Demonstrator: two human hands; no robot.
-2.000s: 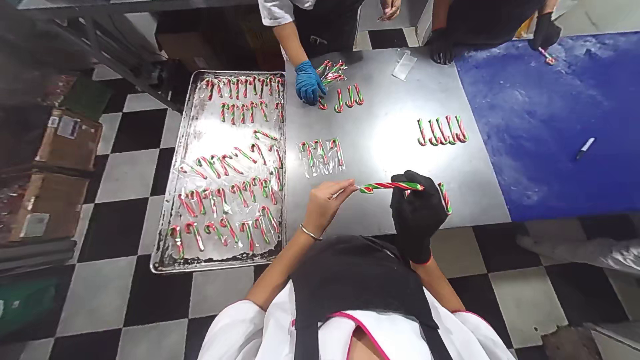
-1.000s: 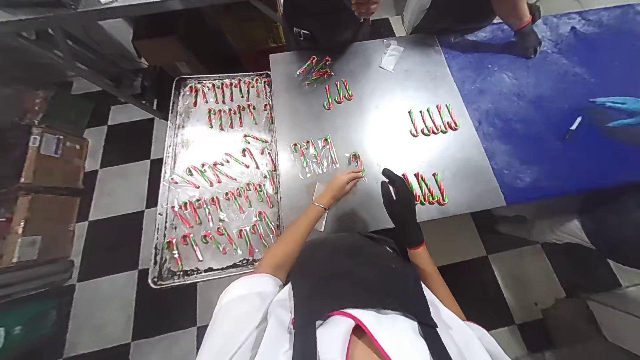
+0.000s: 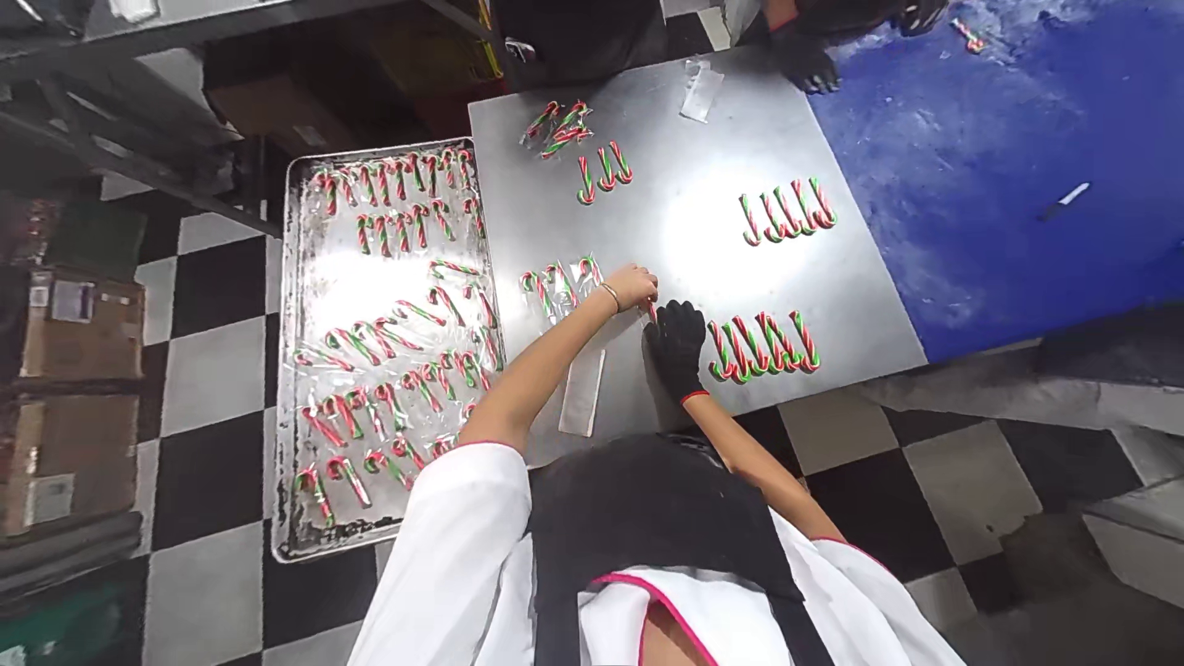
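Note:
My bare left hand (image 3: 635, 285) is closed on the upper part of a candy cane (image 3: 651, 309), most of which is hidden. My right hand (image 3: 678, 335), in a black glove, touches that cane's lower end from the right. Left of my left hand lie several wrapped candy canes (image 3: 556, 285) side by side. Several unwrapped candy canes (image 3: 764, 347) form a row right of my glove. Beneath my left forearm lies a stack of clear plastic sleeves (image 3: 584, 393) on the metal table (image 3: 518, 194).
A metal tray (image 3: 285, 370) with several wrapped canes stands at left. Farther back are a wrapped pile (image 3: 558, 129), more bare canes (image 3: 789, 213) and a plastic bag (image 3: 702, 91). At right, a marker (image 3: 1074, 194) lies on a blue surface (image 3: 999, 268). Co-workers stand across the table.
My gloved hand has moved left, off the near row of canes, to the cane at my left hand. The blue-gloved hand at the right edge has left the view. The view has shifted.

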